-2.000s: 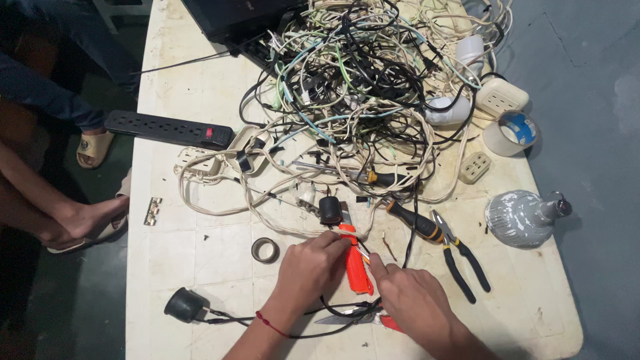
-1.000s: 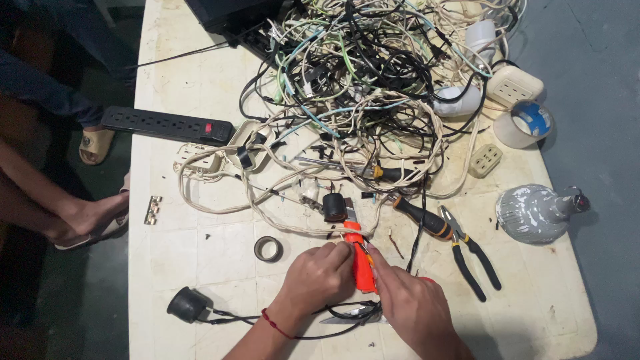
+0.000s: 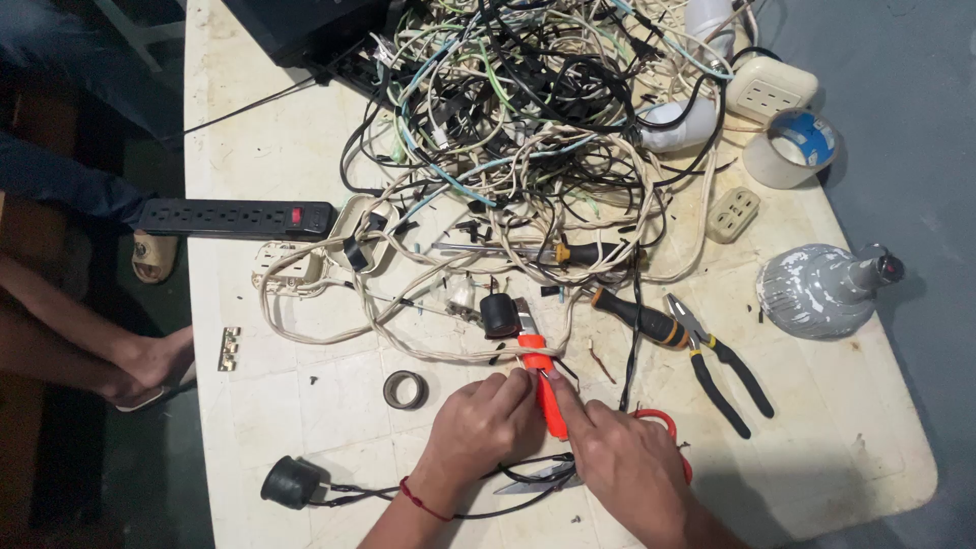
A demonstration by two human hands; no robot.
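Observation:
My left hand (image 3: 488,419), with a red string bracelet at the wrist, has its fingers closed over the left side of an orange-handled utility knife (image 3: 553,404) lying on the table. From the right, my right hand (image 3: 621,457) reaches in with its index finger on a thin piece at the handle; what it grips there is too small to tell. A twisted cream cord (image 3: 457,354) crosses the knife. Just above sits a black rubber lamp socket (image 3: 499,315). Red-handled scissors (image 3: 659,415) lie partly under my right hand, beside black wire. Another black socket (image 3: 290,482) rests at the lower left.
A tangle of wires (image 3: 518,114) fills the upper table. Pliers (image 3: 713,366) and a screwdriver (image 3: 644,318) lie right of my hands, a grey bulb (image 3: 820,290) beyond. A black power strip (image 3: 236,219) overhangs the left edge. A tape roll (image 3: 404,390) is nearby. A person's legs show left.
My hands stay close together at the orange knife, with small shifts of the fingers. More of the red scissor handle shows beside my right hand than one second ago.

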